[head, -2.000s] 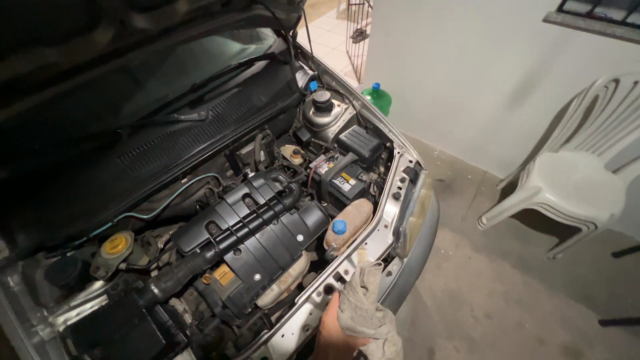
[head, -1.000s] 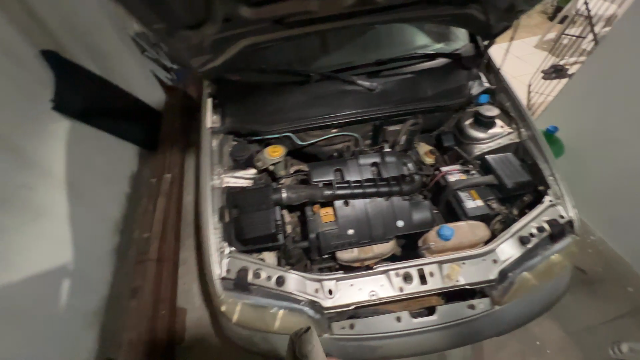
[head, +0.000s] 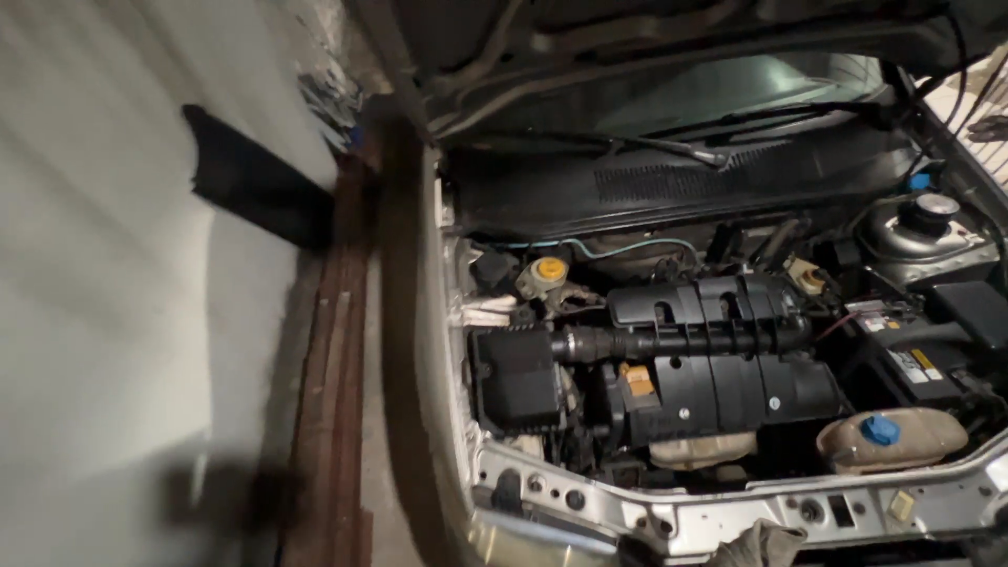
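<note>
Neither of my hands shows in the head view now. A grey cloth rag [head: 760, 545] pokes in at the bottom edge, over the silver front crossmember [head: 709, 516]; what holds it is out of sight. Behind the crossmember lies the engine bay, with a black engine cover [head: 728, 386], a black air filter box [head: 516, 382] at its left and a coolant reservoir [head: 929, 437] with a blue cap [head: 880, 430] at the right. A yellow-capped fluid reservoir [head: 549, 272] sits farther back, and a battery [head: 917, 366] stands at the right.
The raised hood [head: 669, 39] hangs over the windshield [head: 709, 90]. Reddish-brown beams [head: 327, 417] run along the floor left of the car, beside a pale wall [head: 102, 236]. A dark panel [head: 252, 177] leans there. The headlight [head: 535, 543] is at the front left corner.
The view has swung left, away from the plastic chairs. The hand seen with the cloth two seconds ago is out of view; only part of the cloth shows.
</note>
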